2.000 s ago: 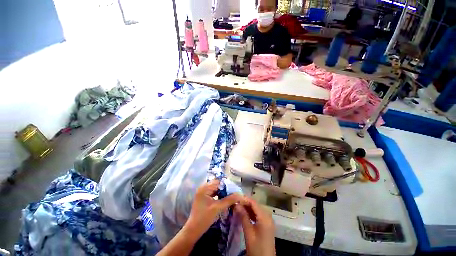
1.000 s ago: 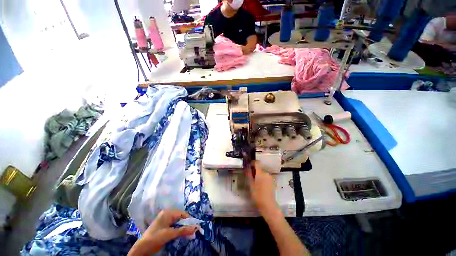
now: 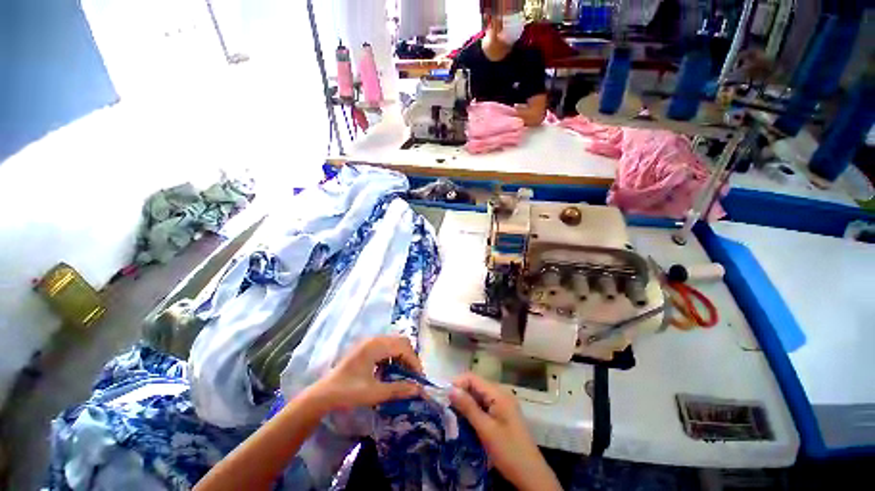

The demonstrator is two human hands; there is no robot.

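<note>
My left hand (image 3: 369, 376) pinches the edge of a blue floral garment piece (image 3: 427, 446) in front of the machine table. My right hand (image 3: 494, 412) pinches the same edge just to the right, at a pale strip. The floral cloth hangs below both hands. The cream-white overlock machine (image 3: 585, 240) stands beyond my right hand; no cloth shows at its dark presser foot area (image 3: 501, 297). Long pale folds of fabric (image 3: 350, 297) with a floral border lie left of the machine.
A floral heap (image 3: 144, 432) lies lower left, beside olive-green cloth (image 3: 288, 336). Red-orange scissor handles (image 3: 693, 305) lie right of the machine head. A masked person (image 3: 504, 72) sits opposite with pink cloth (image 3: 494, 127). Grey-green cloth (image 3: 187, 219) lies by the wall.
My right hand has moved from the machine's needle area back to the cloth beside my left hand. Both hands now hold the floral edge, raised nearer the table. The camera view has shifted.
</note>
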